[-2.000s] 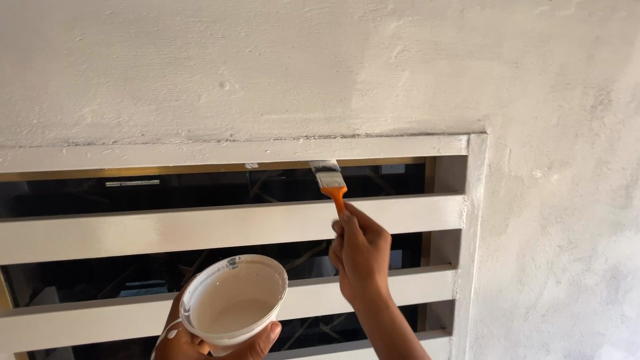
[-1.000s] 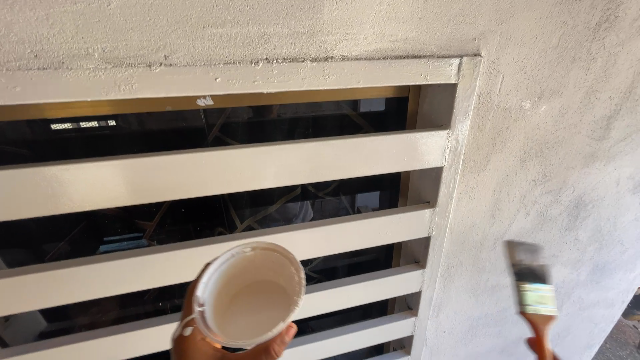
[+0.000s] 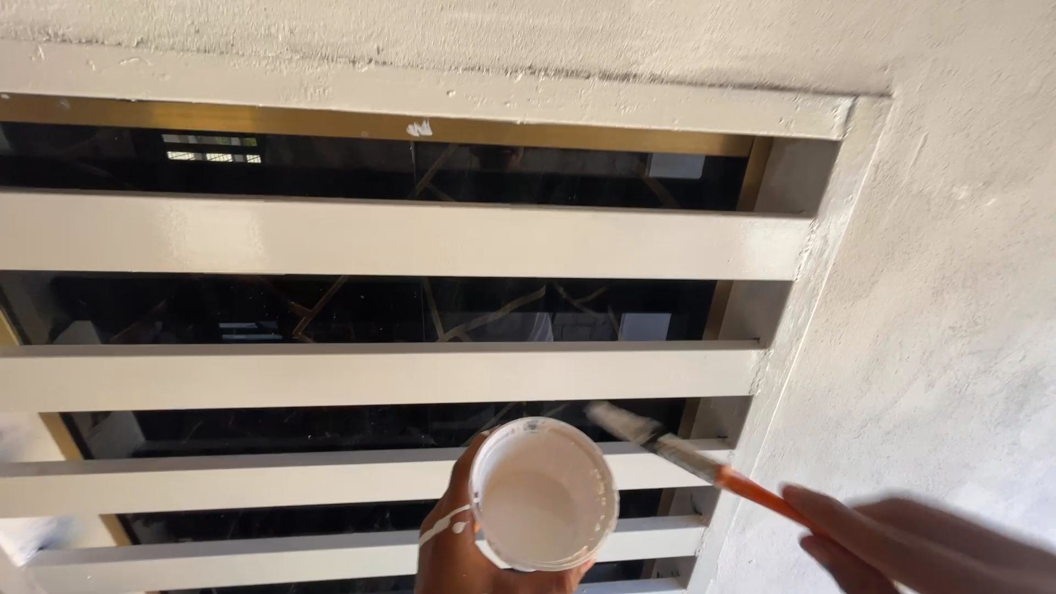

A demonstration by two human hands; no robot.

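My left hand [image 3: 454, 549] is wrapped around a round plastic tub [image 3: 544, 495] of white paint at the bottom centre, with a streak of paint on its skin. From the lower right, my right hand [image 3: 874, 528] grips the orange handle of a paintbrush [image 3: 701, 466]. The brush's bristles, coated with pale paint, are up and to the right of the tub's rim and apart from it. Motion blurs the brush and right hand. Behind both lies a window grille of white horizontal slats [image 3: 396, 239].
Dark window glass [image 3: 371, 309] with a gold-coloured frame [image 3: 330, 120] is behind the slats. A white smear marks the top frame. A raised white border [image 3: 495, 91] and rough painted wall [image 3: 949, 289] surround the opening.
Two seconds ago the brush was at the underside of the top border; it moved away to the lower right, then back left near the tub. The view has shifted.
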